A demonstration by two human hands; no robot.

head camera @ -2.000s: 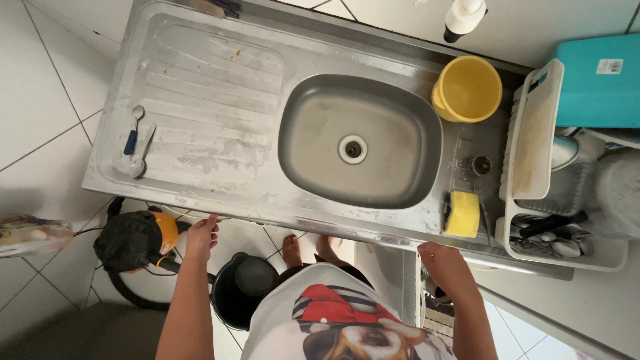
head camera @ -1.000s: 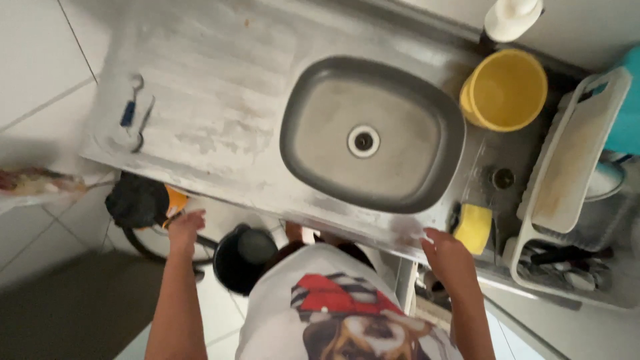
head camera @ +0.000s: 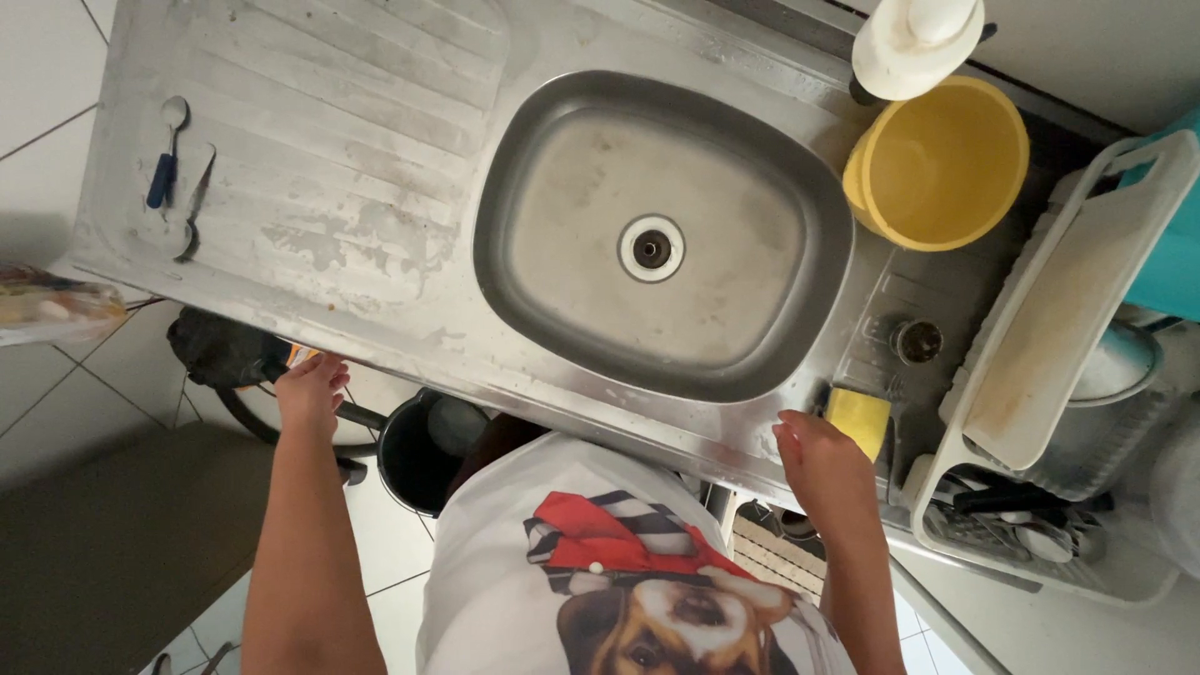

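Note:
My left hand (head camera: 314, 380) is by the front edge of the stainless steel sink counter (head camera: 394, 347), fingers curled; I see nothing held in it. Over the front rim, below the sink basin (head camera: 656, 234), my right hand (head camera: 817, 450) is loosely curled beside a yellow sponge (head camera: 859, 422), with no object visible in it. The basin is bare, with a round drain. On the ribbed drainboard at left lie a spoon with a blue handle (head camera: 167, 155) and another metal utensil (head camera: 195, 206).
A yellow plastic tub (head camera: 942, 164), a white bottle (head camera: 914, 47) and a small glass (head camera: 917, 341) stand right of the basin. Further right is a white dish rack (head camera: 923, 511) with cutlery. Under the counter edge are a black bucket (head camera: 427, 450) and a black hose.
My right hand has come from the counter's front edge to over its rim, nearer the sponge. The view has moved closer to the counter.

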